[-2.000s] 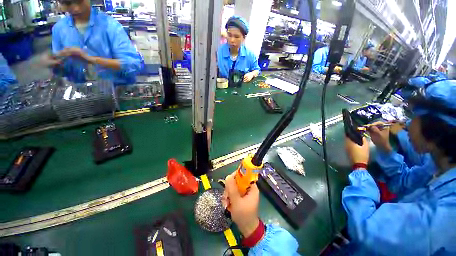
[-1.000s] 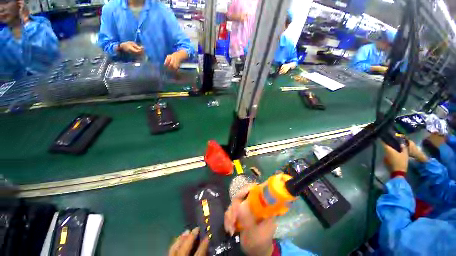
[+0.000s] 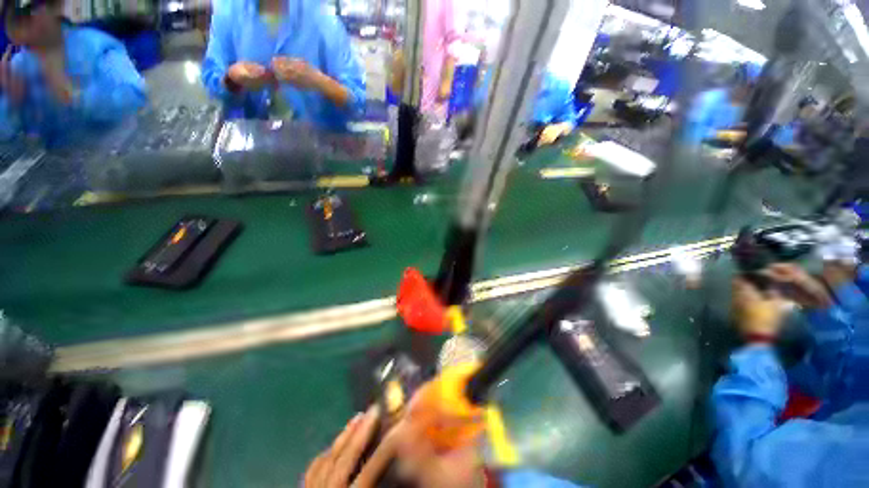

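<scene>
The view is blurred. My right hand [image 3: 434,456] is closed around the orange-yellow electric screwdriver [image 3: 446,405], whose black sleeve rises up and to the right. My left hand [image 3: 345,453] is at the bottom edge, partly cut off, beside the near phone assembly; its grip cannot be made out. The phone assembly [image 3: 389,367] lies in its black fixture, partly hidden by both hands. The screw dish [image 3: 461,351] shows just behind the screwdriver, mostly covered. The screwdriver's tip is hidden.
A red plastic lump [image 3: 420,303] lies at the foot of the metal post [image 3: 491,143]. Another phone fixture [image 3: 605,372] lies at right, with a person's hands [image 3: 762,305] beyond. Black phones and white pads [image 3: 193,438] stand at lower left. A pale rail [image 3: 238,338] crosses the bench.
The view has swung right to left, bringing the lower-left phones in. My left hand came into view beside the near phone. The screwdriver moved from above the screw dish to the near phone.
</scene>
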